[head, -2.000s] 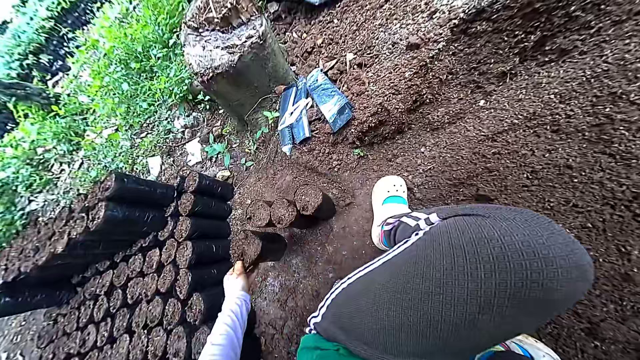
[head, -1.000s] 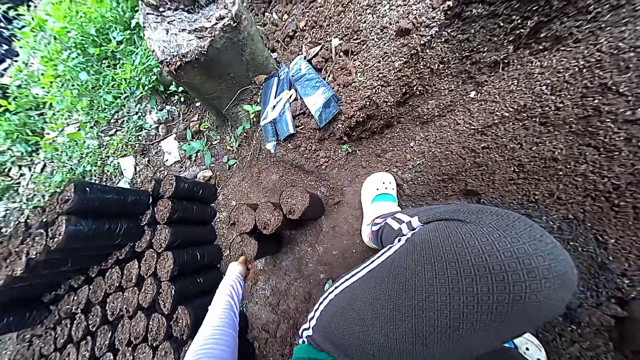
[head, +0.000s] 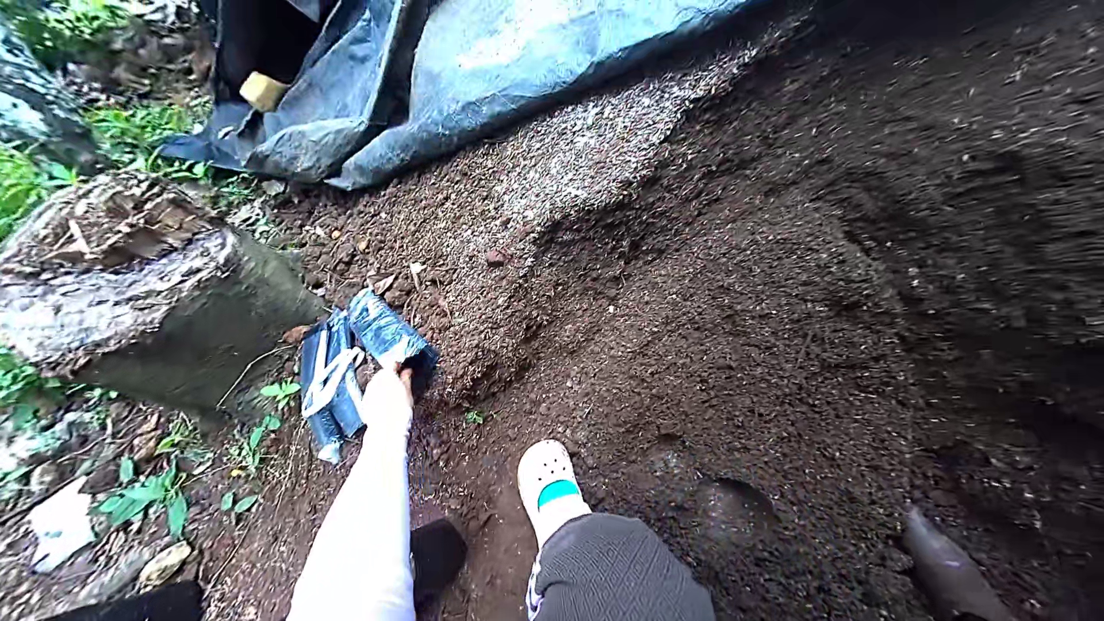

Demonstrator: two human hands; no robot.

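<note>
My left hand (head: pixel 390 388) reaches to the near end of a black plastic bag bundle (head: pixel 388 323) on the soil; its fingers touch the bundle, but whether they grip it cannot be told. Against that bundle, on its left, lies a second flat bundle of black plastic bags (head: pixel 323 371) with a white strip across it. Part of a black soil-filled bag (head: pixel 438 552) shows beside my left forearm. My right hand is out of view.
A cut tree stump (head: pixel 172 293) stands at the left. Black plastic sheeting (head: pixel 517 60) edges a large heap of loose soil (head: pixel 733 328). My foot in a white clog (head: pixel 548 479) rests on the ground at the bottom middle, near green seedlings (head: pixel 151 496).
My left hand has left the soil-filled bag beside the stacked rows and is now at the black plastic bundles near the stump. The view has shifted a lot, bringing the sheeting in.
</note>
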